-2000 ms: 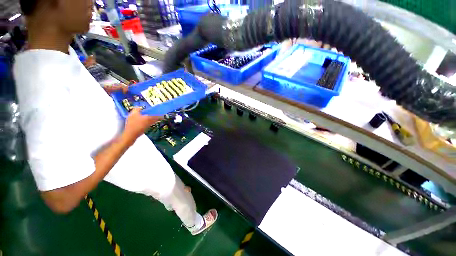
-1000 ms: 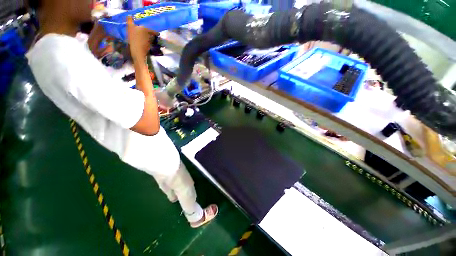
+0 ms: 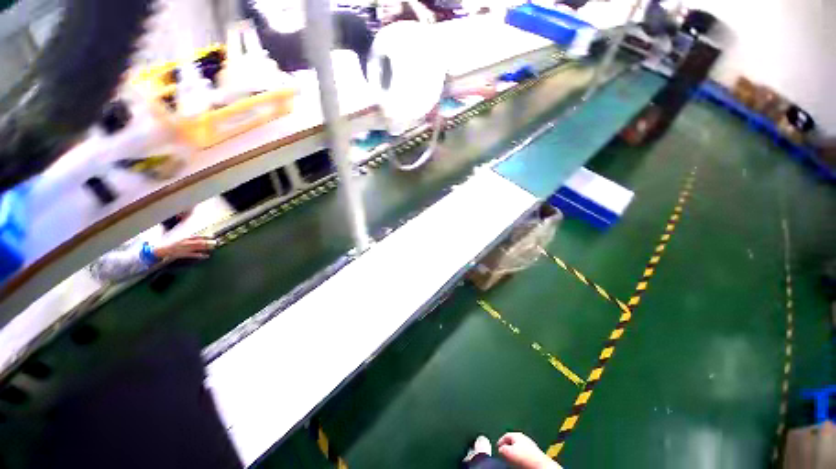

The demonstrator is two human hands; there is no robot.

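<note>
My right hand (image 3: 524, 451) is small, blurred and cut off at the bottom edge; its fingers look loosely curled, nothing shows in it, and how far they are closed is unclear. It is well below and right of the long white-covered bench (image 3: 376, 298). A black sheet (image 3: 128, 403) lies at the bench's near left end. My left hand is not in view.
Another person's hand (image 3: 188, 248) reaches over the dark green conveyor (image 3: 275, 261). A yellow bin (image 3: 234, 119) stands on the worktable. A grey pole rises by the bench. A carton in clear plastic (image 3: 509, 256) and a blue-and-white box (image 3: 596, 197) are beside it. Striped tape marks the floor.
The view has swung right along the line. The person in white with the blue tray has left the picture; the hose is now at the upper left. My right hand has come in at the bottom.
</note>
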